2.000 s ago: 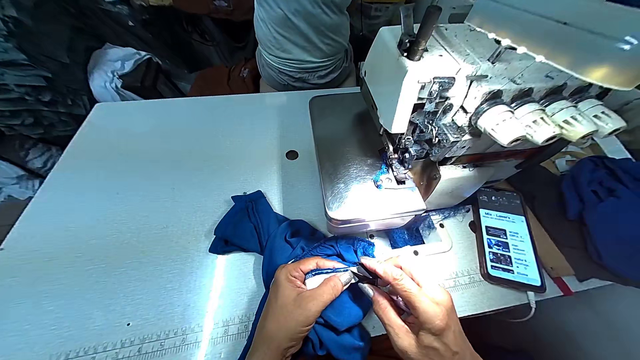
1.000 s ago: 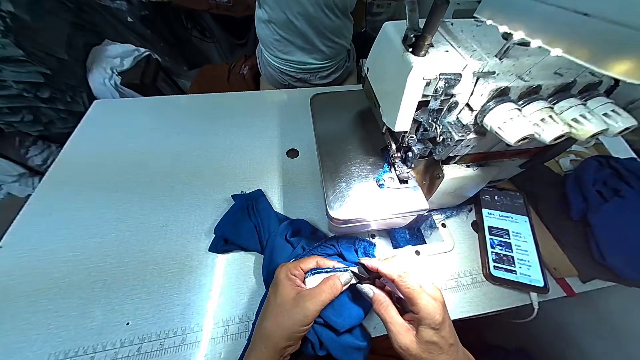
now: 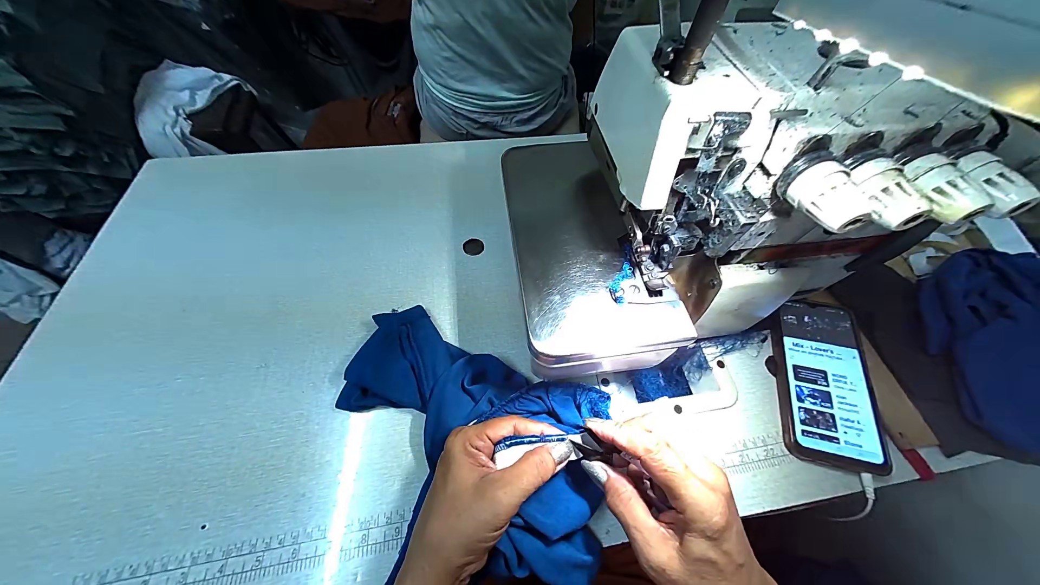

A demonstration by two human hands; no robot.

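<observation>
A blue garment (image 3: 471, 390) lies bunched at the front of the sewing table, its lower part spread under and between my hands. My left hand (image 3: 496, 487) pinches a seamed edge of it, where a white piece (image 3: 520, 453) shows beneath the thumb. In the fingers of my right hand (image 3: 674, 496) is a small dark pointed tool (image 3: 597, 445), perhaps thread snips, its tip against that seam; the fingers hide most of it. Behind my hands stands an overlock sewing machine (image 3: 642, 122), with blue thread (image 3: 622, 280) at its presser foot.
A lit phone (image 3: 833, 390) on a white cable lies at the right, beside more dark blue fabric (image 3: 983, 349). Blue scraps (image 3: 670, 378) rest in an opening by the machine plate. Beyond the table (image 3: 244, 284) sits a person in a grey shirt (image 3: 496, 65), near piled cloth (image 3: 183, 106).
</observation>
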